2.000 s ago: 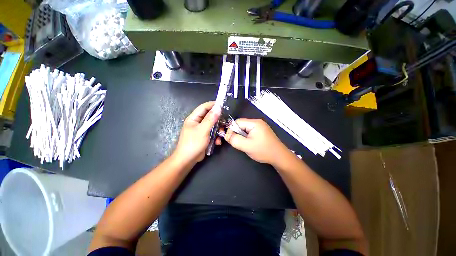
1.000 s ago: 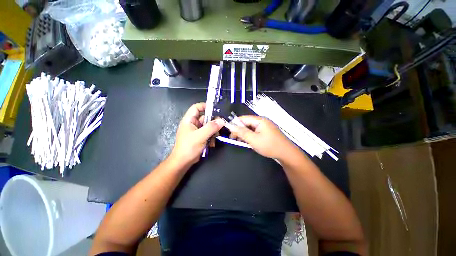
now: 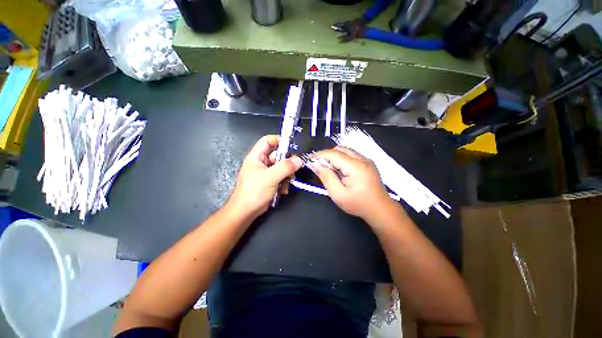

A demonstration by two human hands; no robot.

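My left hand [image 3: 259,175] grips a narrow silver-grey loading bar [image 3: 289,122], held nearly upright over the black table top. My right hand [image 3: 350,179] is just right of it and holds thin white leads [image 3: 318,162] between thumb and fingers, their ends pointing at the bar. One white lead [image 3: 309,189] runs from the bar below my right fingers. The fingertips hide where lead and bar meet. A fan of unmoulded white leads [image 3: 389,168] lies right of my hands. Several white leads [image 3: 329,112] stick out from the mould under the green platen.
A large bundle of white leads [image 3: 86,152] lies at left, above a translucent white bin [image 3: 63,277]. The green platen [image 3: 264,56] crosses the back, with blue-handled cutters [image 3: 396,38] on it. A clear bag of white parts [image 3: 148,53] is left rear; a brown carton [image 3: 521,264] is lower right.
A white lead now stretches from the bar under my right hand. The bar turned more upright, then tilted slightly right again. My right hand stays close beside it.
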